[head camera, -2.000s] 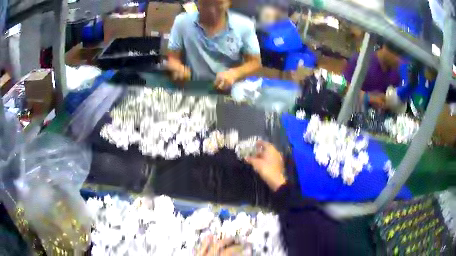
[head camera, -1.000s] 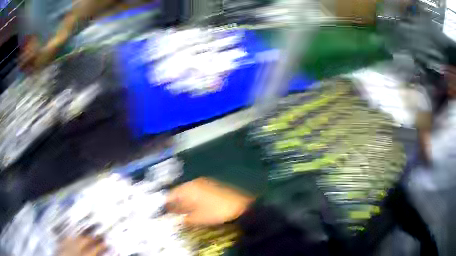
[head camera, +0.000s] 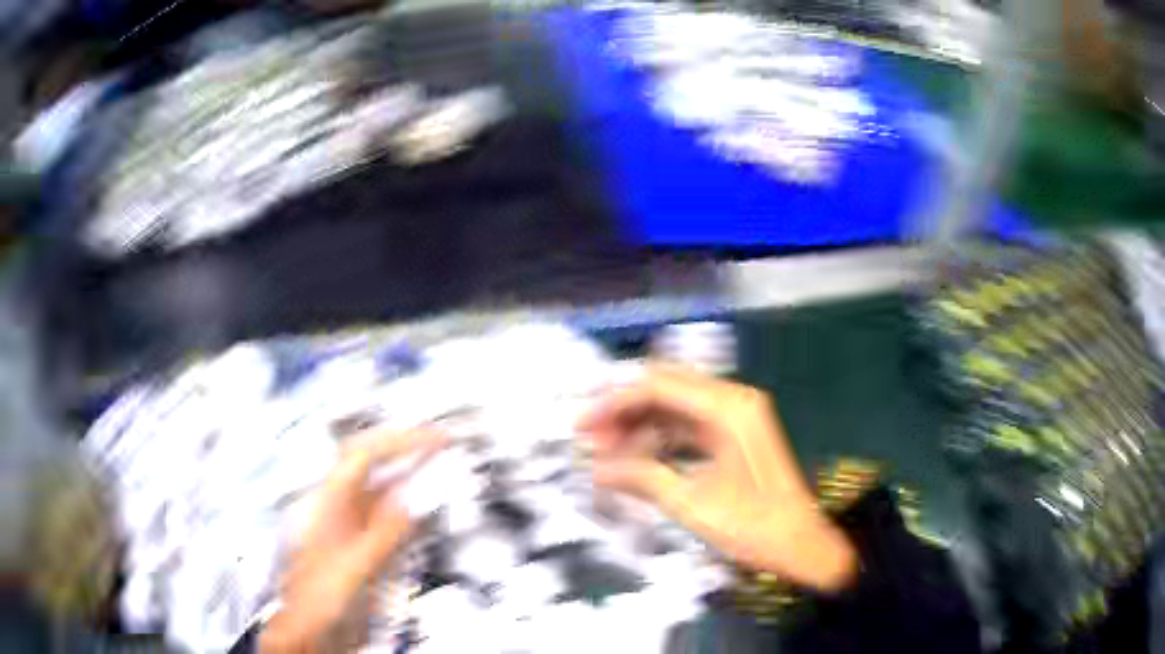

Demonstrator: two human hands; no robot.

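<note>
A large pile of white plastic inserts (head camera: 511, 371) lies in front of me, blurred by motion. My left hand (head camera: 351, 537) is over the left-middle of the pile, its fingers bent; blur hides whether it holds a piece. My right hand (head camera: 715, 466) is over the pile's right side, thumb and fingers curled towards each other; I cannot tell whether something small is between the tips. Gold brass contacts (head camera: 846, 482) show beside and behind my right wrist.
Beyond a blue edge lies a black mat (head camera: 422, 262) with a white cluster (head camera: 256, 141). A blue sheet (head camera: 767, 217) carries another white pile (head camera: 747, 96). Rows of dark units with yellow spots (head camera: 1048, 371) stand at the right. A grey post (head camera: 990, 128) rises at the upper right.
The view swung right, then partly back left. My right hand has come back from the cluster on the black mat to the near pile. My left hand now shows more fully.
</note>
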